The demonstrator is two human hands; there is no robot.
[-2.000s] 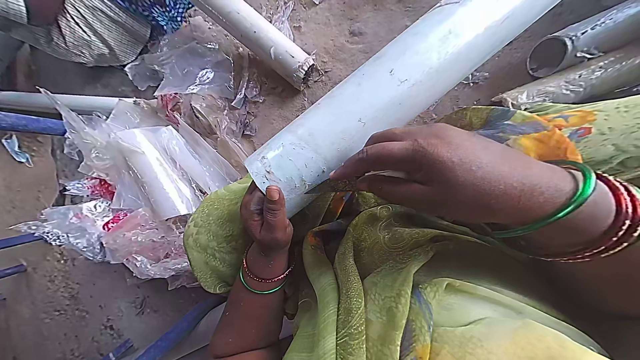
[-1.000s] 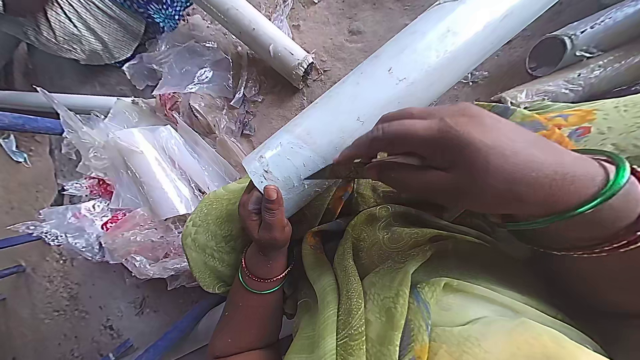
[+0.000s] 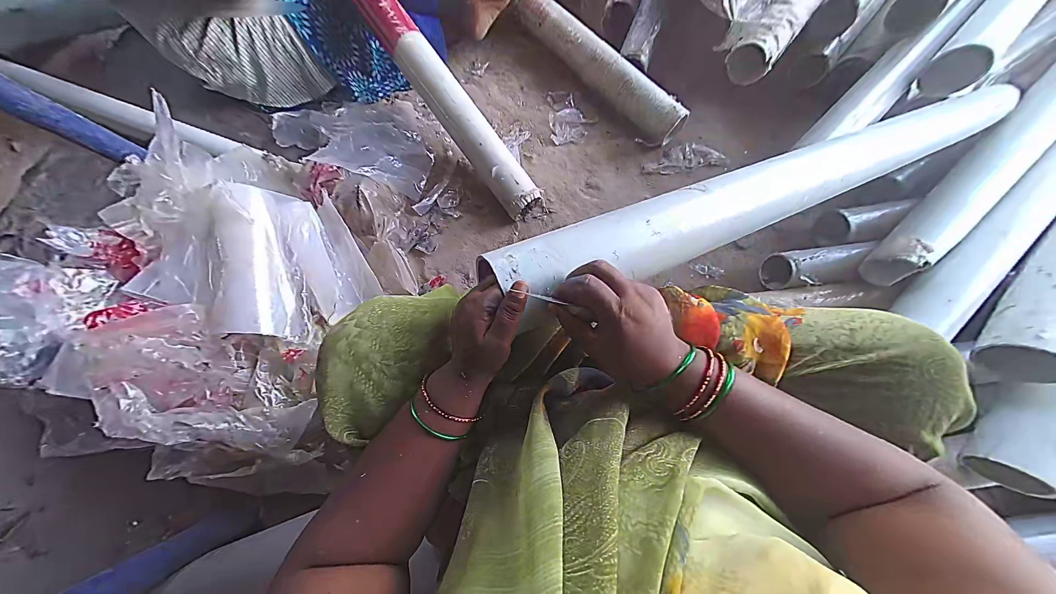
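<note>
A long pale grey plastic pipe [image 3: 701, 219] lies across my lap, its near open end at my left hand [image 3: 487, 326]. That hand grips the pipe's rim, thumb on the outside and fingers partly hidden beneath. My right hand [image 3: 619, 318] is beside the same end, fingers closed on a thin flat blade-like piece [image 3: 544, 298] whose tip reaches toward my left thumb against the pipe wall. What exactly this piece is cannot be told. Green patterned cloth [image 3: 594, 462] covers my lap under both hands.
Crumpled clear plastic wrapping [image 3: 256, 256] heaps on the left. A white pipe with a red part [image 3: 462, 115] and a dusty pipe [image 3: 606, 70] lie ahead on the ground. More grey pipes [image 3: 973, 206] are piled at right. A person's striped cloth [image 3: 239, 58] shows at upper left.
The view has shifted and shows more of the surroundings. My right hand has drawn in closer to my left hand at the pipe's end, and the thin piece now shows between them.
</note>
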